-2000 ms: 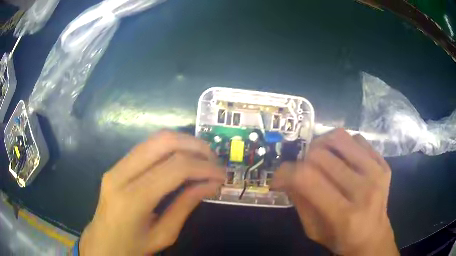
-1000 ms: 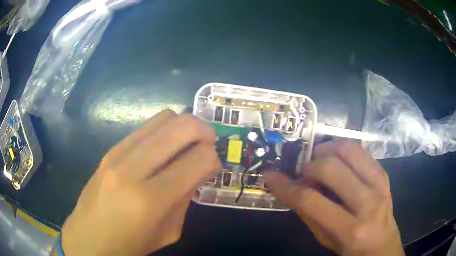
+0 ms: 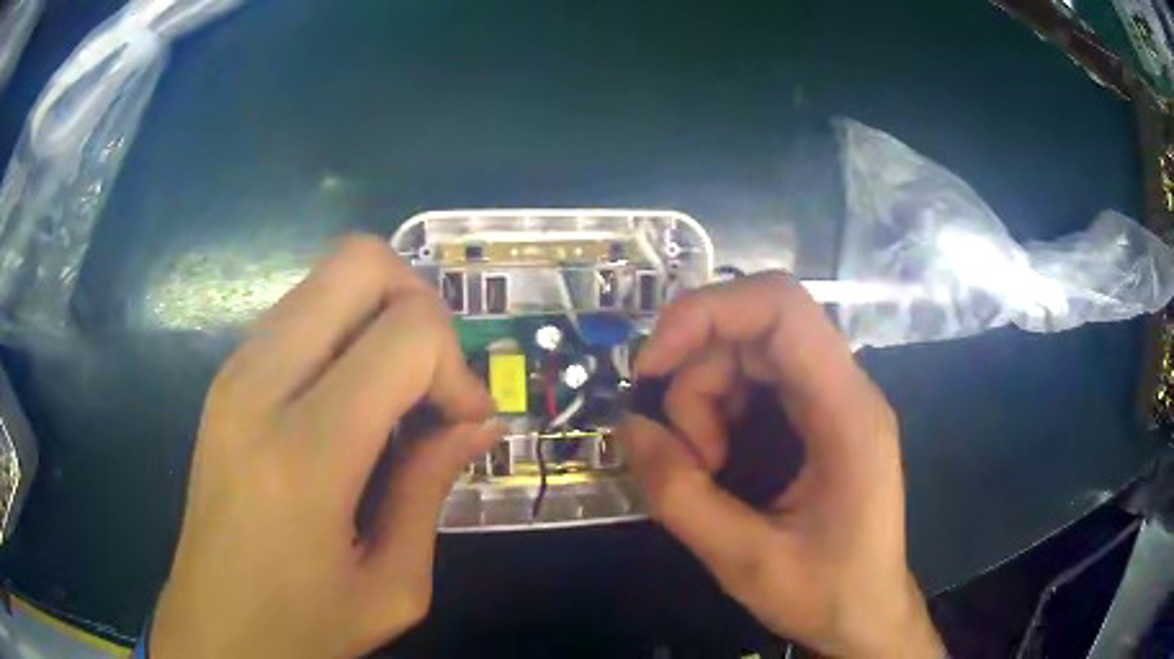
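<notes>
The open white power strip housing (image 3: 567,505) lies in front of me. Inside are the green circuit board (image 3: 479,335), the yellow transformer (image 3: 510,382), a blue component (image 3: 601,328), pale-topped capacitors (image 3: 550,337) and a brass strip (image 3: 547,250) along the far edge. A black wire (image 3: 541,479) hangs over the near edge. My left hand (image 3: 322,438) is over the housing's left side, fingertips beside the transformer. My right hand (image 3: 773,451) is over the right side, thumb and finger near the dark parts; whether either hand pinches something cannot be made out.
The white cord (image 3: 830,292) runs right from the housing into a clear plastic bag (image 3: 953,251). Another clear bag (image 3: 77,167) lies at the upper left. Part of another open unit (image 3: 10,464) shows at the left edge. A brown rail (image 3: 1075,45) crosses the upper right.
The housing, bags and other unit appear further left in the picture. My right hand has moved inward over the housing's right side. My left hand's fingertips have come down beside the transformer.
</notes>
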